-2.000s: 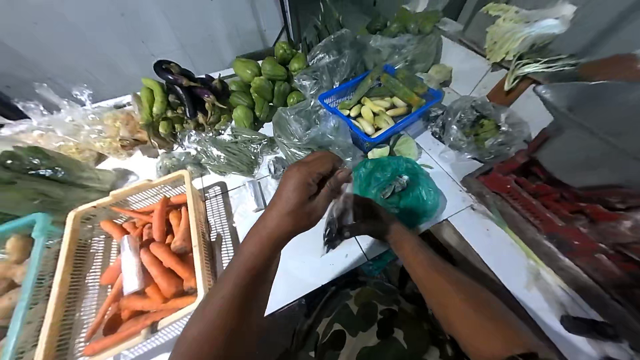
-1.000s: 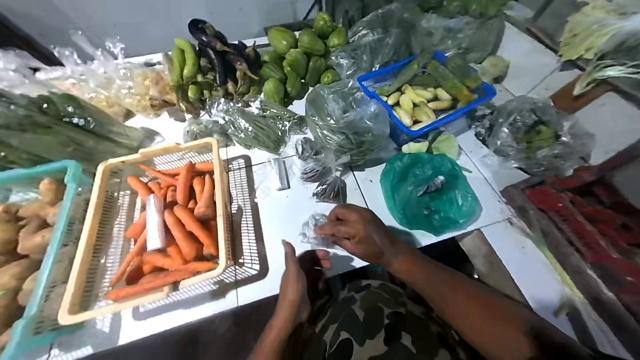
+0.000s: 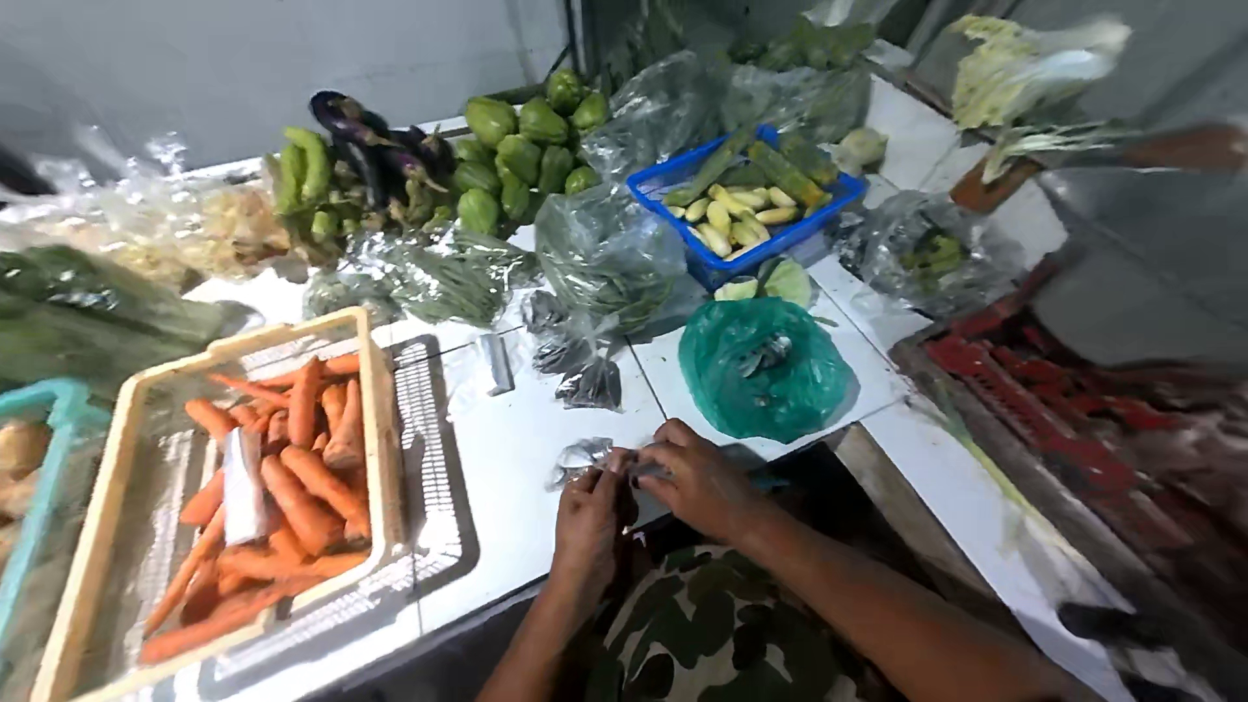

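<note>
My left hand (image 3: 589, 517) and my right hand (image 3: 694, 480) meet at the near edge of the white tiled table, their fingertips pinching a thin clear plastic bag (image 3: 641, 472). Just beyond my left fingers lies some crumpled clear plastic (image 3: 582, 458). Small knotted bags with dark contents (image 3: 590, 382) rest farther back, beside a silvery strip (image 3: 495, 364) on clear plastic. To the right of my hands sits an open green plastic bag (image 3: 760, 375) with a small bundle inside; its contents are unclear.
A cream plastic basket of carrots (image 3: 385, 468) stands left, near a teal crate (image 3: 49, 487). Behind are eggplants (image 3: 366, 146), chayotes (image 3: 517, 151), bagged green beans (image 3: 609, 253) and a blue basket (image 3: 780, 239) of pale vegetables. Another person's hand (image 3: 1194, 148) is near leafy cabbage (image 3: 1033, 73) at upper right.
My hands were apart one second ago, the right one at the crumpled plastic; now they are together at a clear bag. A person's hand and cabbage have come further into view at upper right.
</note>
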